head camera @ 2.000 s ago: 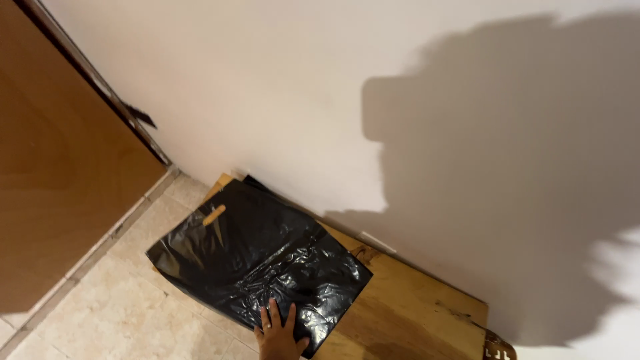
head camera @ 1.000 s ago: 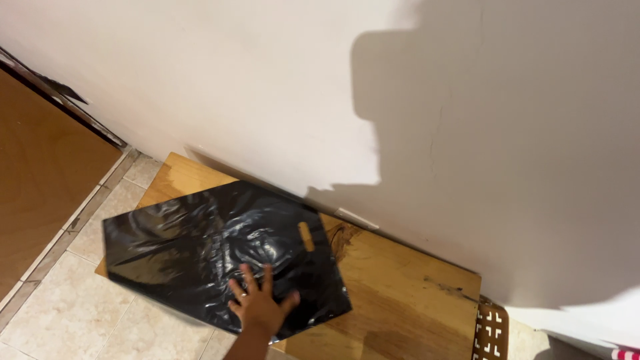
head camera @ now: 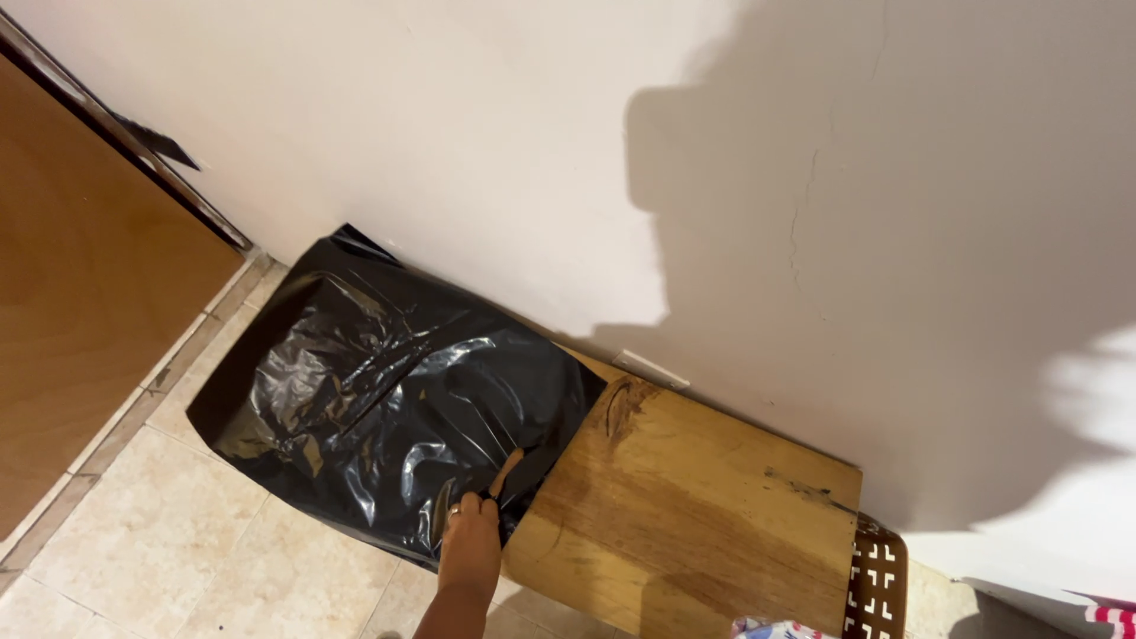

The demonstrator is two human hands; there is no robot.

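Observation:
A black plastic bag [head camera: 390,390] with a die-cut handle lies flat and wrinkled over the left part of a wooden board [head camera: 701,515]. One hand [head camera: 470,541], wearing a ring, reaches in from the bottom and has its fingers curled at the bag's near right edge, beside the handle slot. It seems to be pinching the plastic there. From this view I take it for my left hand, with the thumb side hidden. My other hand is out of the frame.
A pale wall [head camera: 497,160] with a cable cover or plate [head camera: 652,368] runs behind the board. A wooden door [head camera: 98,293] stands at the left over tiled floor [head camera: 160,524]. A brown perforated plastic basket [head camera: 879,577] is at the board's right end; patterned cloth [head camera: 777,630] shows at the bottom.
The bag has turned and shifted, its handle slot now nearer my hand. The hand was spread flat on the bag and now has its fingers curled at the edge.

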